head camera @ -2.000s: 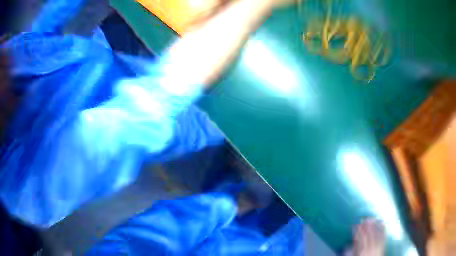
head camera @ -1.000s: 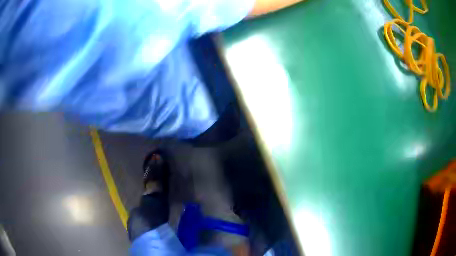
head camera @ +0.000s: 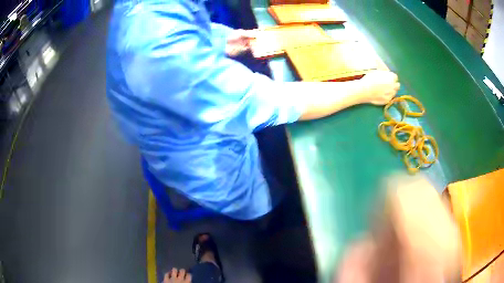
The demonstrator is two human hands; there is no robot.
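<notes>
My right hand [head camera: 411,232] is large and strongly blurred over the bench at the lower right; whether it holds anything cannot be seen. What look like the fingertips of my left hand [head camera: 177,275] show at the bottom edge beside a dark trouser leg; the rest is cut off. Several yellow rubber bands [head camera: 406,135] lie in a loose pile on the green bench [head camera: 331,149], beyond my right hand. An orange-brown panel [head camera: 481,215] lies at the right edge, partly out of the picture.
A person in a light blue coat [head camera: 188,105] sits on a blue stool [head camera: 179,213], one arm reaching over the bench near the bands. Orange panels [head camera: 337,58] lie before them. A sandalled foot [head camera: 205,249] and yellow line [head camera: 151,237] are on the floor. Cartons [head camera: 470,16] stand far right.
The view has swung up and shows more of the neighbour and their panels. The blurred hand has entered at the lower right, and fingertips now show at the bottom edge.
</notes>
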